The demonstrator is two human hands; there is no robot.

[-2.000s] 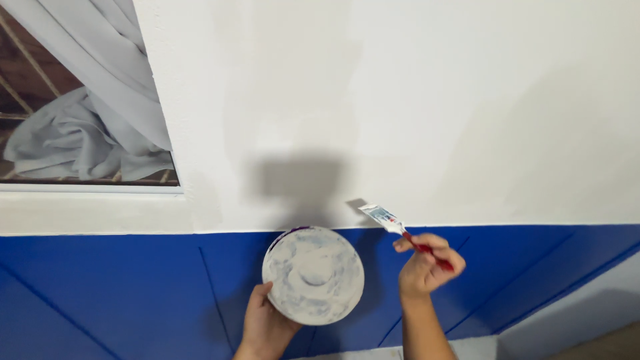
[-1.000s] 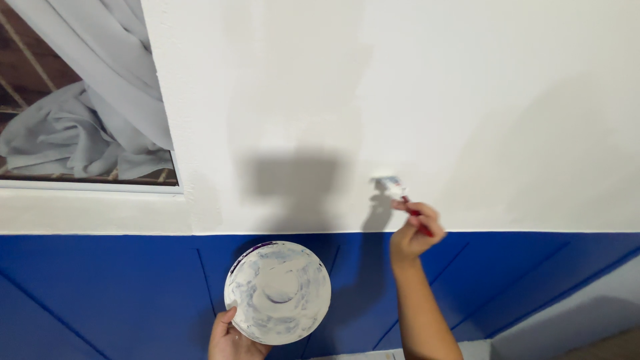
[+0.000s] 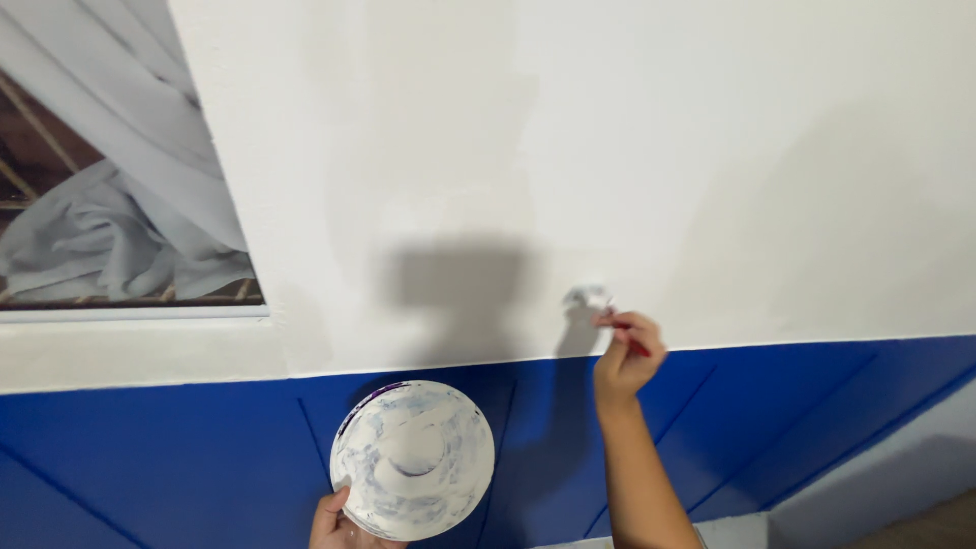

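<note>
My left hand grips the lower left rim of a round, paint-smeared lid or plate, which shows white and bluish smears and a dark purple streak on its upper left edge. My right hand is closed on the red handle of a paintbrush. The brush head, blurred, is against or very close to the white wall, a little above the blue lower section; whether it touches cannot be told. The round piece is below and to the left of the brush, in front of the blue panels.
Blue panelling with grooves runs along the lower wall, meeting the white part at a straight edge. At upper left is a window frame with a grey curtain behind it. A pale ledge or wall lies at lower right.
My right hand has brought the brush from in front of the white and blue border up to the white wall. The round piece in my left hand has moved left and down.
</note>
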